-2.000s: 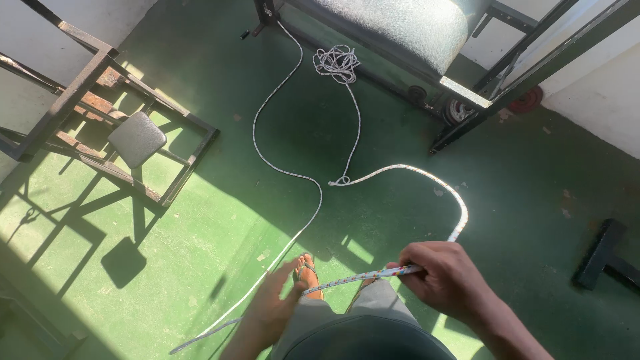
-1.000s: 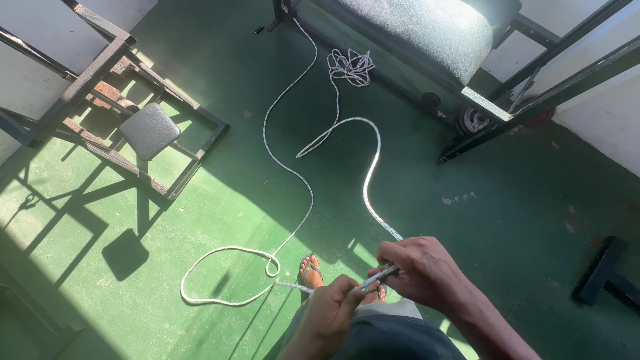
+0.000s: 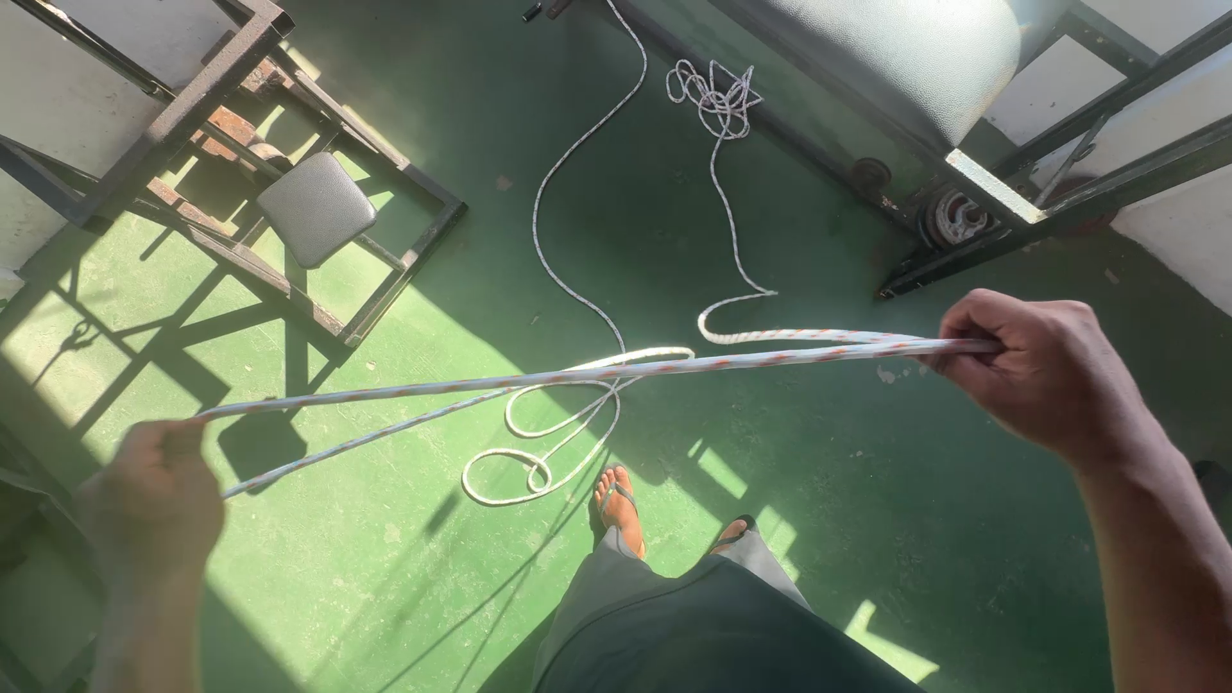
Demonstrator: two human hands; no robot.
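A white rope with orange flecks [image 3: 751, 361] stretches between my two hands, above the green floor. My left hand [image 3: 159, 500], slightly blurred, grips it at the lower left, and a second strand runs from that hand toward the middle. My right hand [image 3: 1030, 366] is closed around the rope at the right, where two strands meet. Loose loops of the rope [image 3: 500, 500] lie on the floor near my feet. Farther off, a tangled bundle of rope [image 3: 717, 101] rests beside the padded bench, joined to a strand that leads toward my right hand.
A metal frame [image 3: 385, 298] with a small padded seat [image 3: 318, 210] stands at the left. At the upper right is a padded bench [image 3: 895, 58] on a dark frame, with weight plates [image 3: 961, 217] below. My feet in flip-flops [image 3: 619, 500] are at bottom centre.
My hands were close together one second ago and are now wide apart, the left moved left and the right moved right. The rope between them is drawn out, and the floor loops have shifted.
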